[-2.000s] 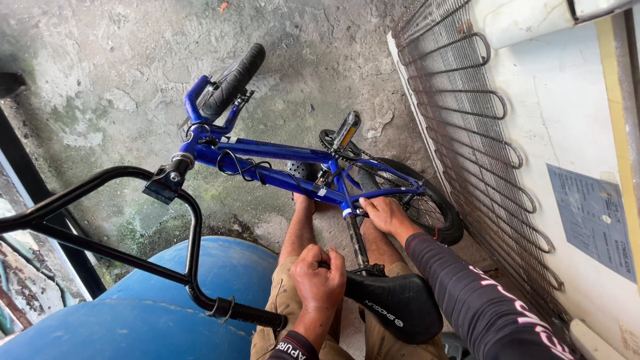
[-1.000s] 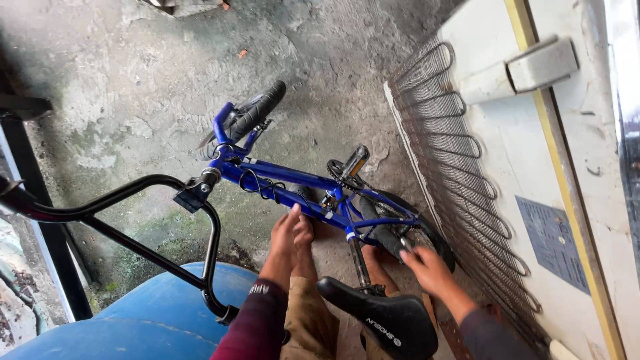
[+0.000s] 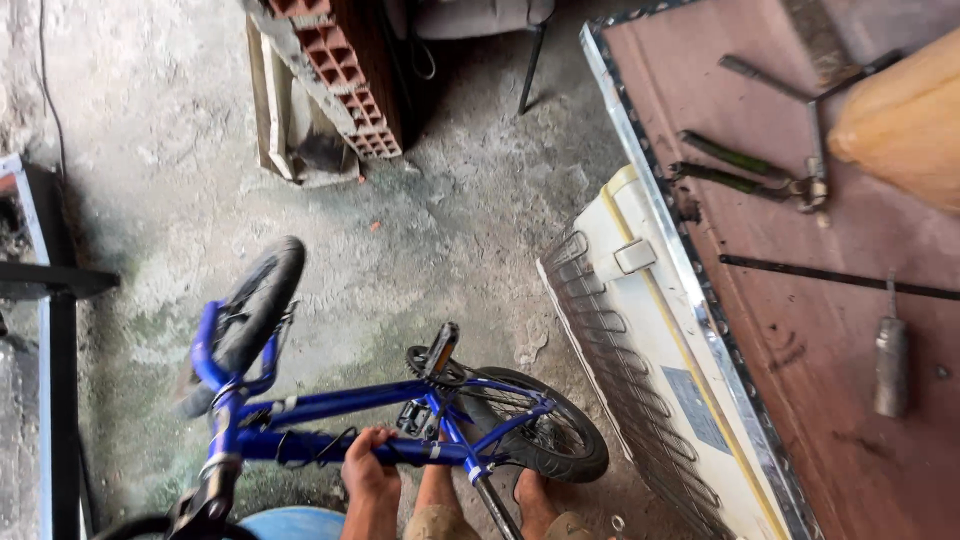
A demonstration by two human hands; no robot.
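Observation:
A blue BMX bicycle frame (image 3: 330, 405) leans across the lower middle, with its front wheel (image 3: 262, 300) at the left and its rear wheel (image 3: 555, 427) at the right. My left hand (image 3: 371, 469) is closed around the upper frame tube, where a black cable is looped. The crank and pedal (image 3: 440, 356) stick up beyond the tubes. The black seat post (image 3: 496, 510) runs out of the bottom edge. Near that edge a small metal ring (image 3: 617, 523) shows, perhaps a spanner's end; my right hand cannot be made out.
At the right, a brown-topped table (image 3: 810, 337) holds pincers (image 3: 739, 169), a three-armed wrench (image 3: 814, 101), a thin black rod (image 3: 825, 276) and a screwdriver (image 3: 891, 367). A white appliance with a wire grille (image 3: 600, 322) stands beside it. Hollow bricks (image 3: 337, 67) are ahead; a blue drum (image 3: 292, 523) is below.
The view has swung up and right, bringing the table into sight. My left hand now grips the frame tube. My right hand, near the rear wheel a second ago, has dropped out of sight.

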